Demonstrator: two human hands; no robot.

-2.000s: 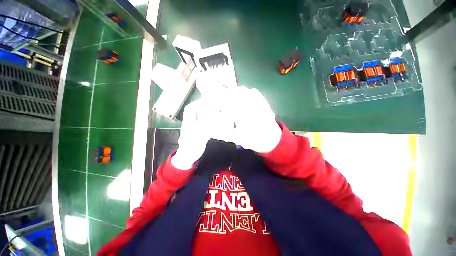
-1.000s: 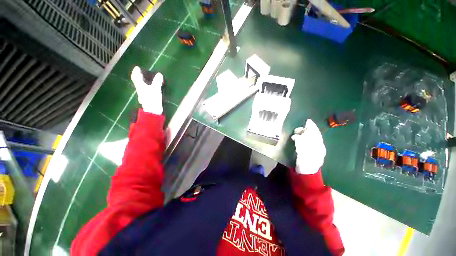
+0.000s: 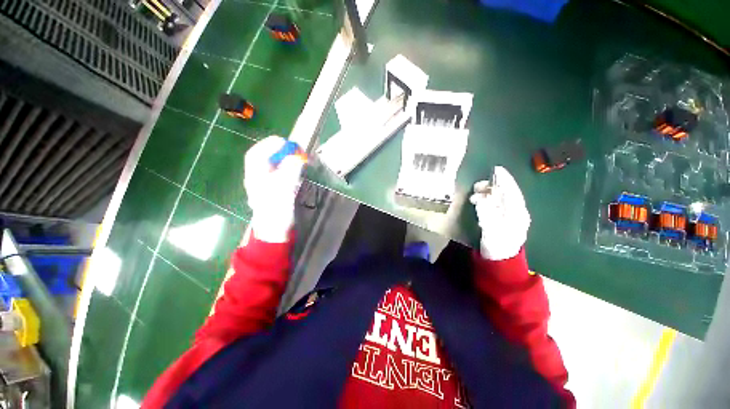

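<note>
My left hand (image 3: 270, 185), in a white glove, holds a blue-and-orange wound coil (image 3: 286, 152) between its fingers, over the rail at the conveyor's edge. My right hand (image 3: 503, 209), also gloved, is above the bench to the right of the fixtures. A small greyish piece seems to show at its fingertips, but I cannot tell what it is. The upright white fixture block (image 3: 436, 152), with dark comb-like marks, stands between my hands. The second white fixture block (image 3: 368, 132) lies tilted to its left.
A dark coil (image 3: 558, 156) lies on the mat. A clear blister tray (image 3: 640, 169) at the right holds several coils. The green conveyor (image 3: 192, 160) at the left carries two coils (image 3: 238, 105). A dark post (image 3: 357, 32) stands by the rail. A blue bin (image 3: 528, 6) is cut off above.
My left hand has come back from the conveyor towards the bench, with the coil now showing in its fingers. My right hand stays near the same place. The coils on the conveyor have shifted.
</note>
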